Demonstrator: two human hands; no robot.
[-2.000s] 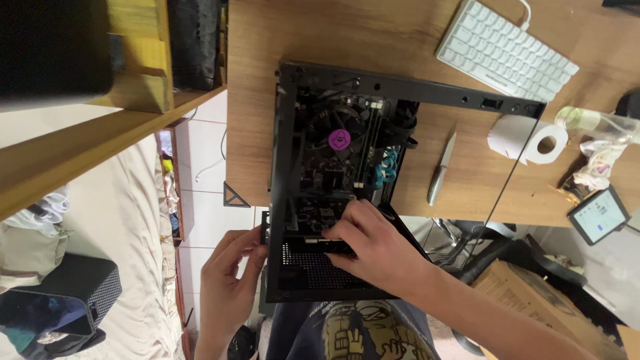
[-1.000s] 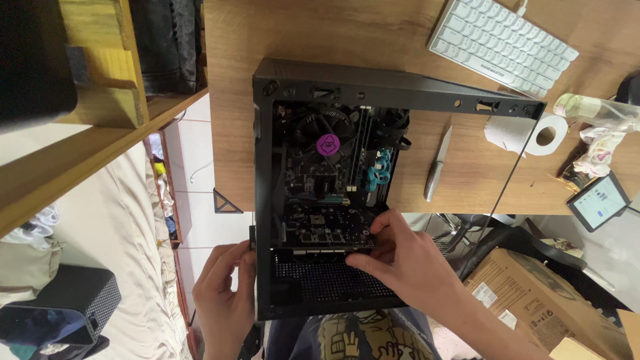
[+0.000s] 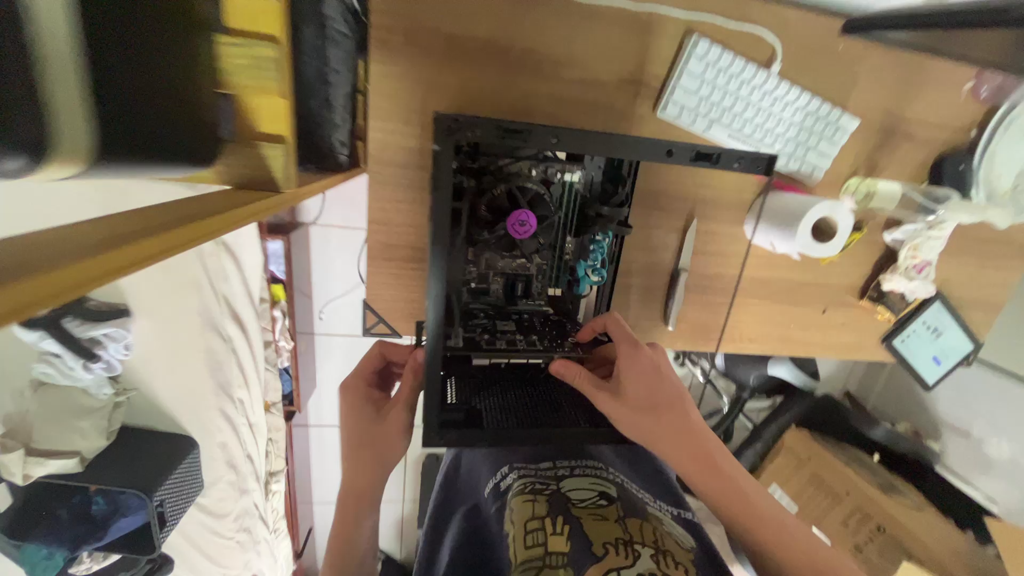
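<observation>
A black computer case (image 3: 608, 142) lies with its side uncovered on the wooden desk, jutting over the edge. Inside are a CPU cooler fan (image 3: 522, 224) with a purple hub, a memory module (image 3: 566, 228) and teal cables (image 3: 594, 264). Below the fan, a circuit board (image 3: 512, 330), apparently an expansion card, spans the case. My right hand (image 3: 632, 376) pinches its right end between thumb and fingers. Outside the case's left side, my left hand (image 3: 380, 400) has thumb and fingertips together at a small black piece (image 3: 420, 332); whether it grips this piece is unclear.
Right of the case, a knife (image 3: 680, 276) lies on the desk (image 3: 640, 336). Beyond are a white keyboard (image 3: 756, 104), a paper roll (image 3: 800, 224) and a small lit screen (image 3: 932, 340). A cardboard box (image 3: 848, 496) stands low at the right; a wooden shelf (image 3: 160, 232) is at the left.
My right hand has moved from the middle of the board to its right end since two seconds ago. My left hand remains beside the case's left side.
</observation>
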